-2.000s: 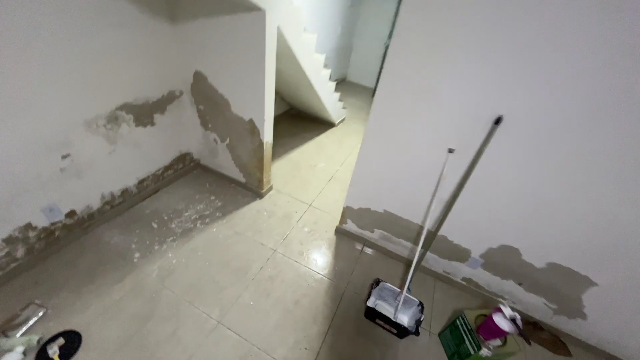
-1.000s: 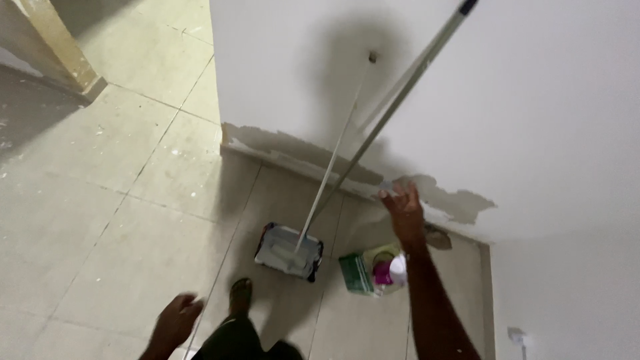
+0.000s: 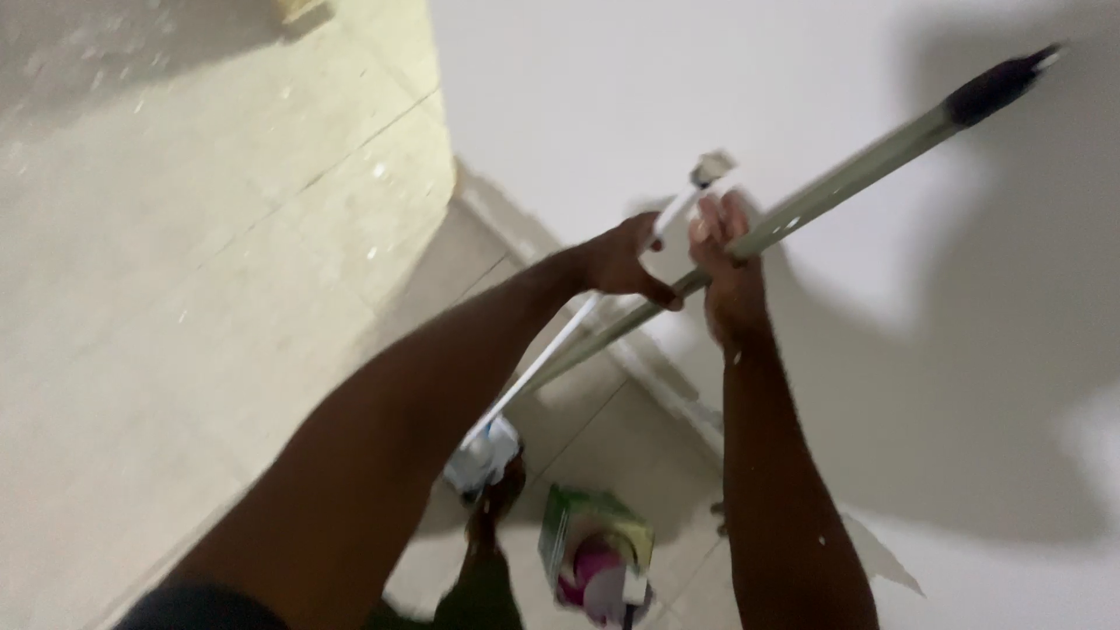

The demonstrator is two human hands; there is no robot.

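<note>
An olive-grey extension pole (image 3: 857, 179) with a black grip slants up to the right across the wall. My right hand (image 3: 731, 262) is at the pole, its thumb against it and its fingers raised beside the top of a thinner white rod (image 3: 557, 343). My left hand (image 3: 634, 262) touches both, fingers at the white rod and thumb by the pole; blur hides how firmly either hand grips. Both shafts run down to a paint tray (image 3: 483, 455) on the floor, partly hidden by my left arm and my foot.
A green box (image 3: 560, 525) holding a magenta and white item (image 3: 599, 577) stands on the floor tiles. The white wall (image 3: 875, 385) has damaged plaster along its base. A wall corner (image 3: 453, 188) stands left of my hands.
My right hand has come to the pole, and my left hand has moved up from low on the left to the two shafts. The pole and rod now lean further right. The view has come closer.
</note>
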